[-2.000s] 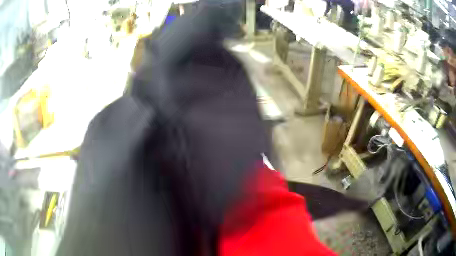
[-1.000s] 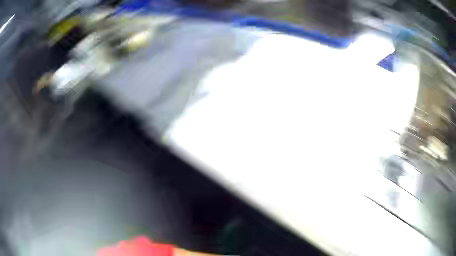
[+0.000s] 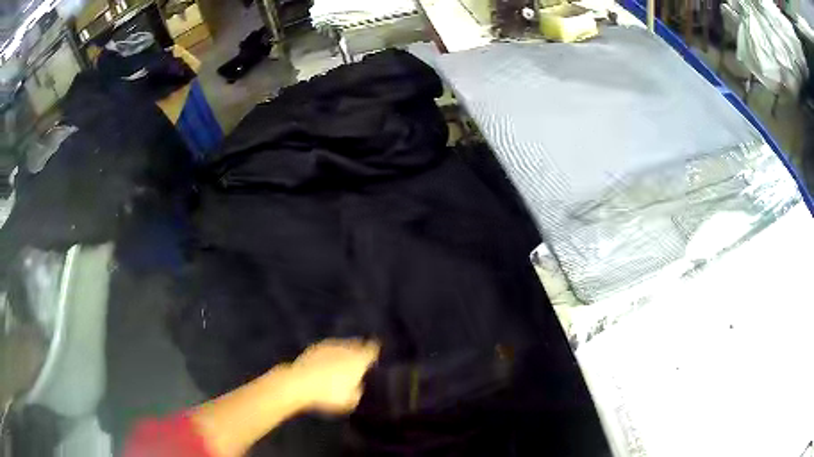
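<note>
A large dark denim garment pile [image 3: 330,241] fills the middle of the view, with a bunched fold at its far end. Short yellow-orange stitching shows on its near part. My left hand [image 3: 335,375], in a red sleeve, reaches in from the lower left. It is blurred; its fingers are closed on the near part of the dark cloth, with the fingertips hidden against it. My right hand is not in view.
Grey striped fabric under clear plastic [image 3: 616,152] covers part of the white table [image 3: 714,357] at right. A blue edge [image 3: 714,80] runs behind it. A yellow box [image 3: 569,22] stands at the back. More dark cloth [image 3: 98,161] lies at left.
The view has swung from the workshop aisle, across the white table, to the dark garment pile. The red-sleeved left hand now shows on the cloth.
</note>
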